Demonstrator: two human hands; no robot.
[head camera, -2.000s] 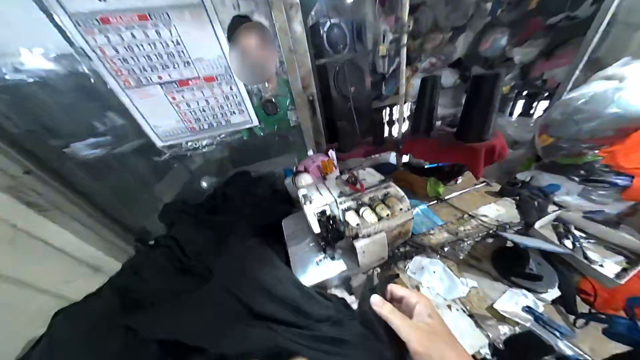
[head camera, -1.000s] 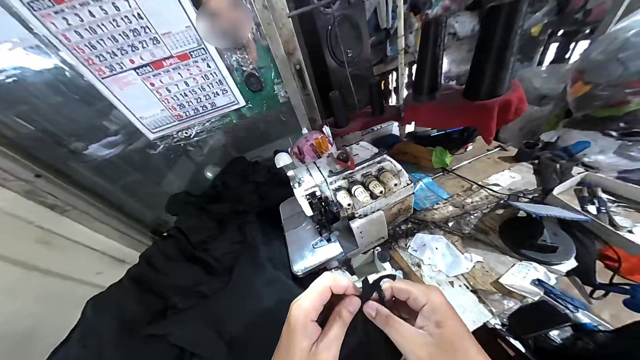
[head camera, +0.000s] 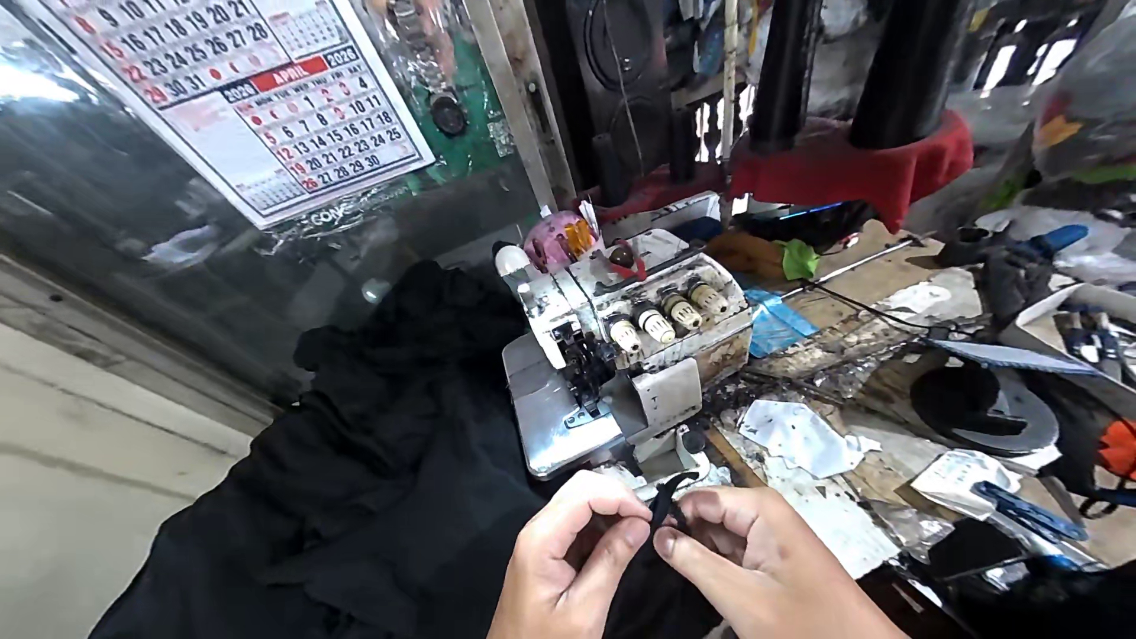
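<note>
Side by side, my left hand and my right hand pinch a narrow piece of black fabric between thumbs and fingers, just in front of the overlock sewing machine. The machine has a metal work plate at its left and several cream tension dials along its front. A large heap of black cloth lies left of the machine and reaches down beneath my hands. What the fingers cover of the held piece is hidden.
Right of the machine, the cluttered table holds white scraps, a black-and-grey round object, blue thread snips and a box of tools. Black thread cones stand on red cloth behind. A calendar hangs on the glass at left.
Two seconds ago only my right hand showed plainly, fingers spread by the black cloth. Since one second ago both hands have been together, pinching the black fabric.
</note>
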